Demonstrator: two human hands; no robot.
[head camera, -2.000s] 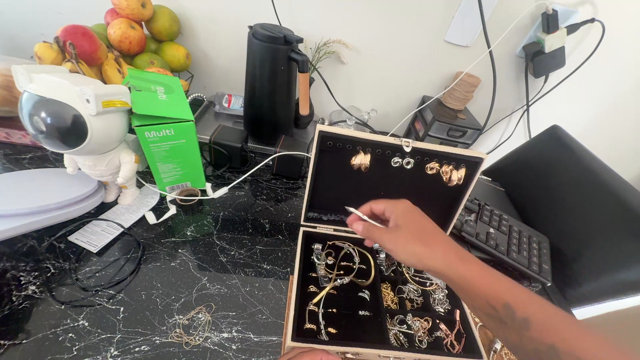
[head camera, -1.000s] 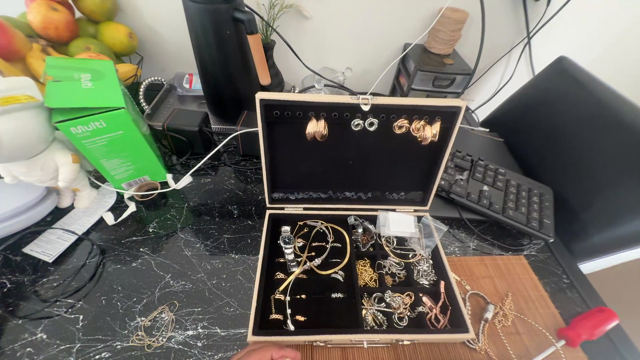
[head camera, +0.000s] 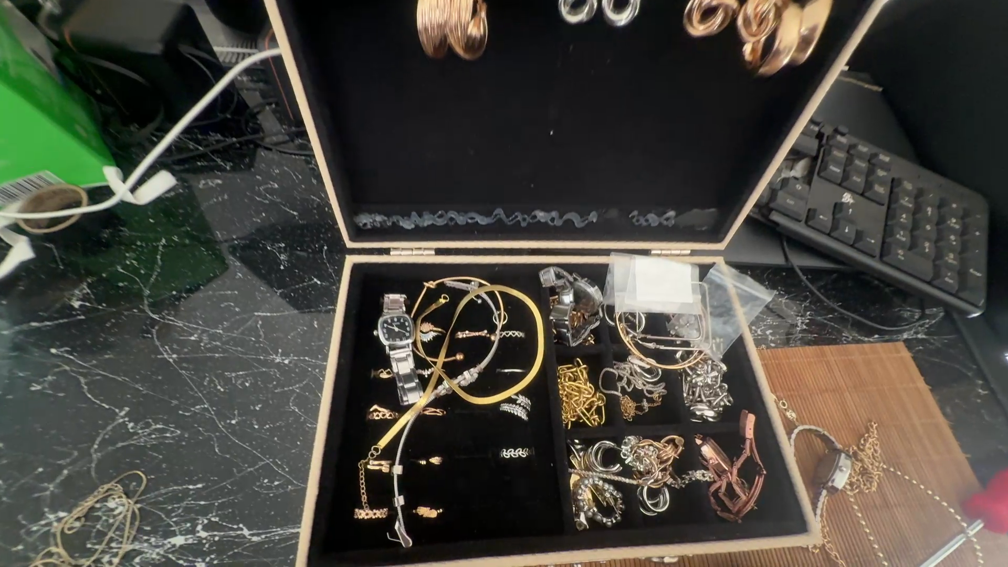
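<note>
Neither my left hand nor my right hand shows in the head view now. An open jewelry box (head camera: 551, 554) with a black lining stands in the middle. Gold and silver hoop earrings (head camera: 450, 27) hang along the top of its lid. A silver wristwatch (head camera: 395, 331) and a flat gold necklace (head camera: 540, 346) lie over the rings at the left. Small compartments at the right hold a gold chain (head camera: 581, 394), a clear plastic bag (head camera: 736, 303) and a rose-colored watch (head camera: 732, 480). A clear wavy strip of what looks like glue (head camera: 472, 216) runs along the lid's lower inside edge.
A bamboo mat (head camera: 858, 378) at the right carries another wristwatch (head camera: 835, 470), chains and a screwdriver with a red handle (head camera: 988, 504). Behind it is a black keyboard (head camera: 898, 213). A tangled cord (head camera: 98, 524) lies at lower left; a green box (head camera: 47, 110) and white cable (head camera: 213, 94) are at upper left.
The hand that held a thin light stick over the box two seconds ago has left the view. The clear bag shows over the right compartments since one second ago. The view has moved closer to the box.
</note>
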